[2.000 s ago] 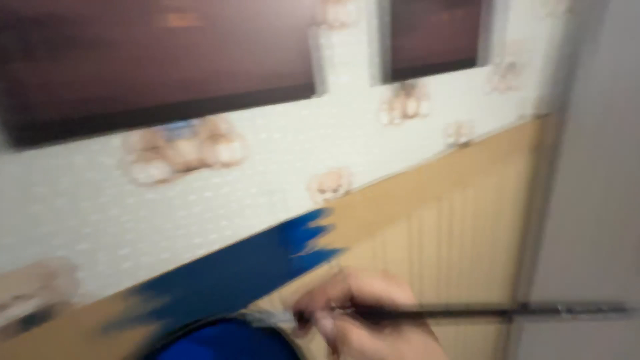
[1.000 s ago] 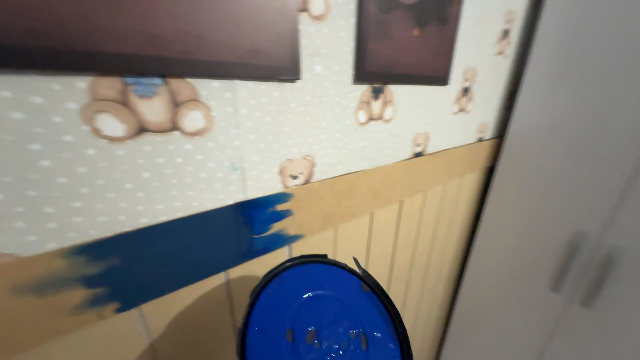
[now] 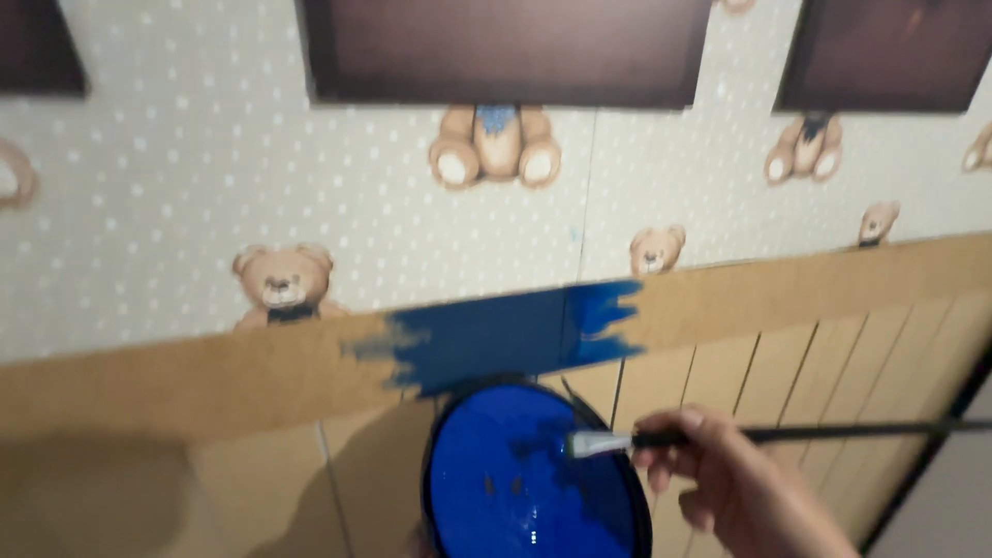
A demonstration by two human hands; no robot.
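My right hand [image 3: 721, 473] holds a flat paintbrush [image 3: 604, 444] by its long black handle, at the lower right. The brush tip is over the blue paint [image 3: 496, 457] in a round, black-rimmed container [image 3: 639, 496] at the bottom middle. Of my left hand [image 3: 421, 540], only a small blurred part shows at the container's lower left edge; its grip is hidden. Behind the container, a light brown wall rail [image 3: 232, 372] carries a patch of dark blue paint [image 3: 488, 333], brighter blue and ragged at its right end.
Polka-dot wallpaper with teddy bears [image 3: 186, 178] covers the wall above the rail, and dark framed panels [image 3: 504, 54] are on it. Grooved, light wood-coloured panelling [image 3: 728, 380] lies below. A grey surface [image 3: 945, 504] is at the lower right corner.
My right hand and the paintbrush, out of view one second ago, are back in view at the paint container. The view has shifted left along the wall.
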